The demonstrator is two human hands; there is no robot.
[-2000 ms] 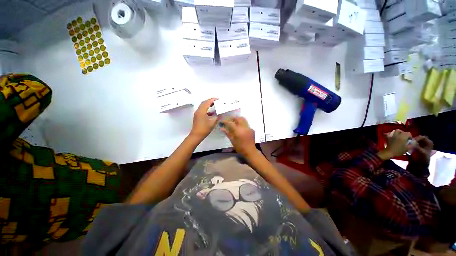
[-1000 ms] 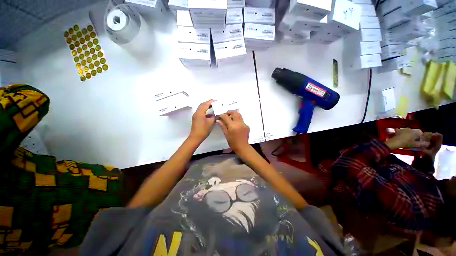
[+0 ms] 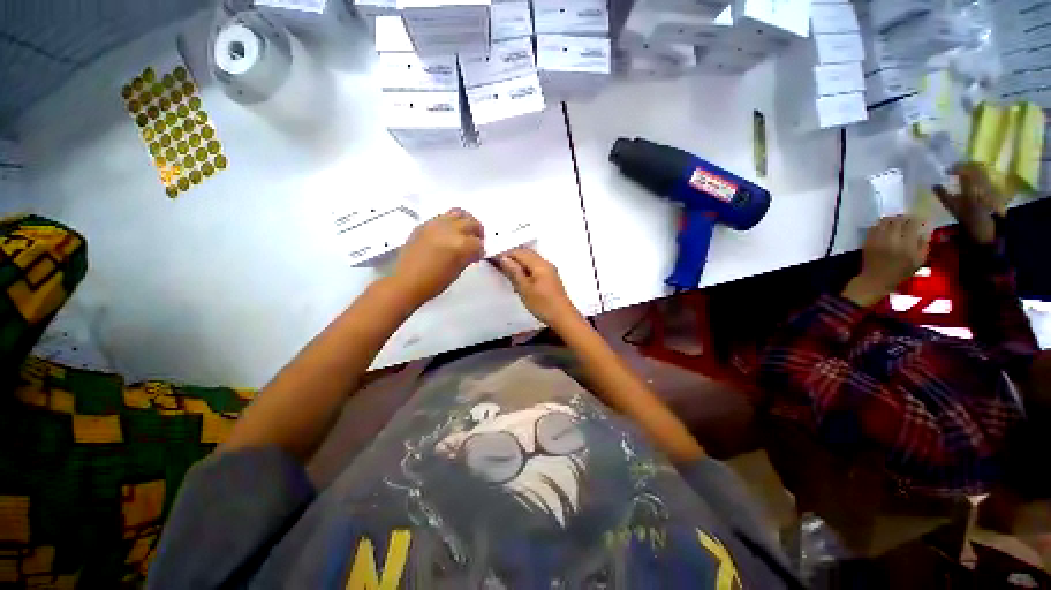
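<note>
A small white carton (image 3: pixel 509 237) lies on the table just beyond my hands. My left hand (image 3: pixel 447 248) is at its left end, fingers bent together; what they hold, if anything, is hidden. My right hand (image 3: pixel 531 282) is at the carton's near side, thumb and fingers pinched on a small, thin, dark item (image 3: pixel 496 263), too small to make out clearly. A second white carton (image 3: pixel 375 234) lies flat left of my left hand.
A blue heat gun (image 3: pixel 692 190) lies at right, with a thin olive-gold strip (image 3: pixel 760 143) beyond it. White cartons (image 3: pixel 505 98) are stacked at the back. A gold sticker sheet (image 3: pixel 175 129) and white roll (image 3: pixel 237 50) are at left. People sit on both sides.
My left hand has moved up and over the carton's left end; the white piece seen at its fingertips is out of sight. The right neighbour's hands have parted and reached towards the table. The view has shifted slightly.
</note>
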